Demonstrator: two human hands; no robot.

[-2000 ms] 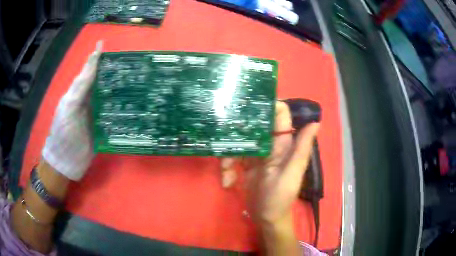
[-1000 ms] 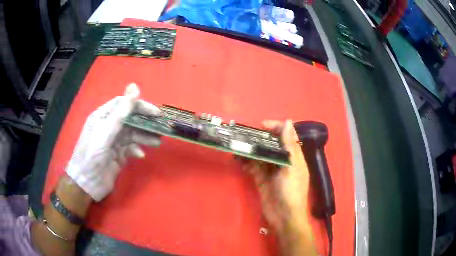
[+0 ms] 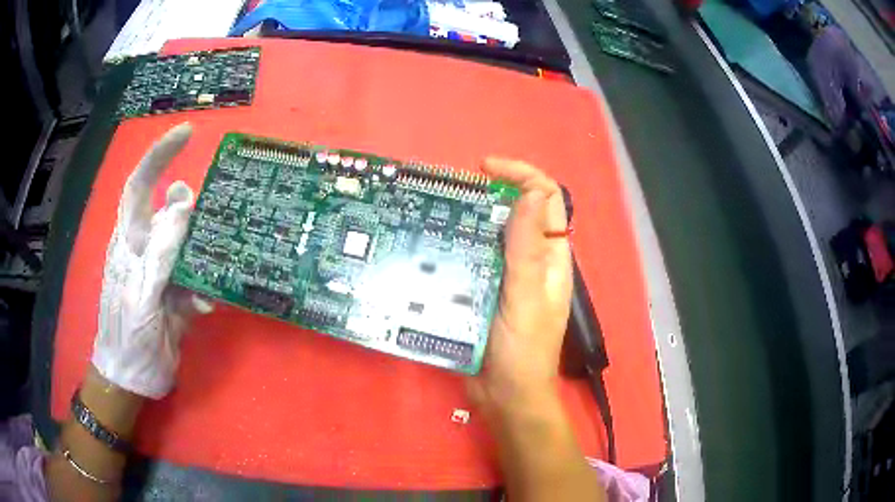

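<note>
A green circuit board (image 3: pixel 329 240) is held component side up above the orange-red mat (image 3: pixel 324 422). Its gold pin headers and small round red-and-white parts lie along the far edge, and a pale-labelled chip sits near the middle. My left hand (image 3: pixel 147 265), in a white glove, holds the board's left end, with thumb and index finger raised and the lower fingers at or under its edge. My bare right hand (image 3: pixel 530 294) grips the right end. The barcode scanner (image 3: pixel 586 328) lies on the mat, partly hidden behind my right hand.
A second circuit board (image 3: pixel 191 80) lies at the mat's far left corner. Beyond are white paper (image 3: pixel 167 27) and a blue plastic sheet (image 3: pixel 334 16) with small bottles. The conveyor (image 3: pixel 726 255) runs along the right with boards (image 3: pixel 628 44). A tiny scrap (image 3: pixel 460 416) lies near the front. A person (image 3: pixel 846 74) is at upper right.
The board was shown solder side first, then nearly edge-on, and now its component side faces me. Both hands still hold it. The view has shifted, so the scanner is now more covered.
</note>
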